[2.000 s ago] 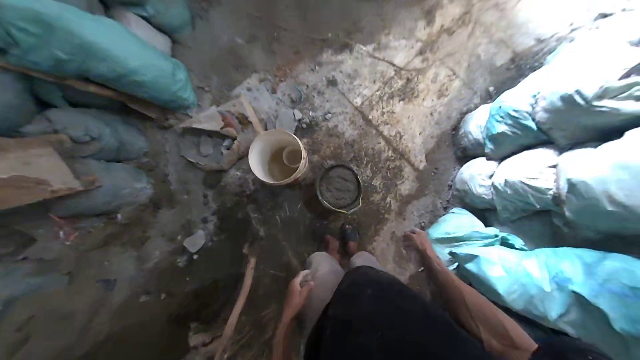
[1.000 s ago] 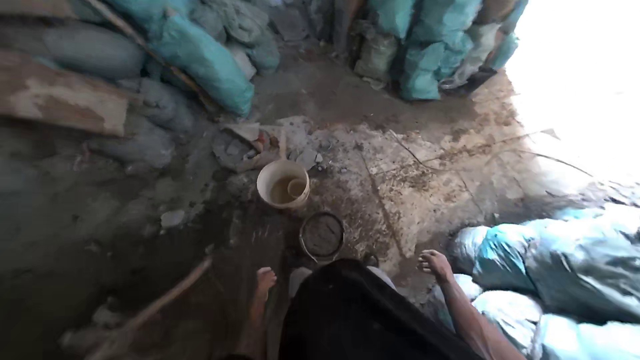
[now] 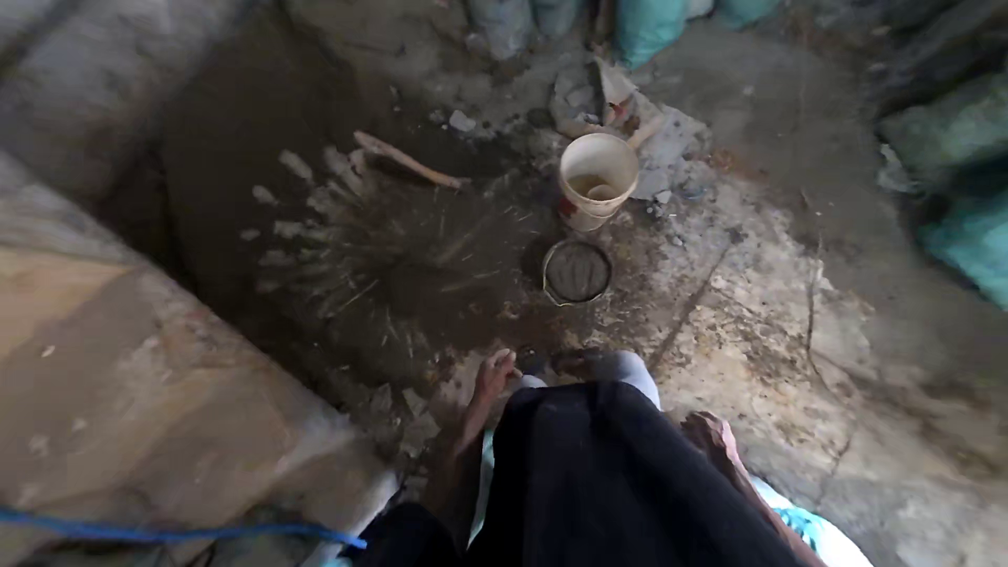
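Note:
My left hand (image 3: 496, 373) hangs beside my left knee, fingers partly curled, with nothing visible in it. On the other side of my dark shirt, my right hand (image 3: 711, 435) is lowered over the floor; its fingers are blurred and no object shows in it. In front of my feet stands a round bucket (image 3: 577, 272) filled with grey, wet-looking material, its thin handle lying along the near rim. Just beyond it is a taller white bucket (image 3: 600, 169) with some liquid and a small round vessel inside. Neither hand touches the buckets.
A wooden stick (image 3: 405, 161) lies on the dark wet floor at left. Torn sacking (image 3: 669, 146) and rubble lie behind the white bucket. Teal sacks (image 3: 650, 27) stand at the far edge and at right. A large pale slab-like surface (image 3: 157, 378) and a blue rope (image 3: 181, 535) are at lower left.
The view has swung strongly to the left. Both buckets stay close together on the floor, and both hands remain low beside my body.

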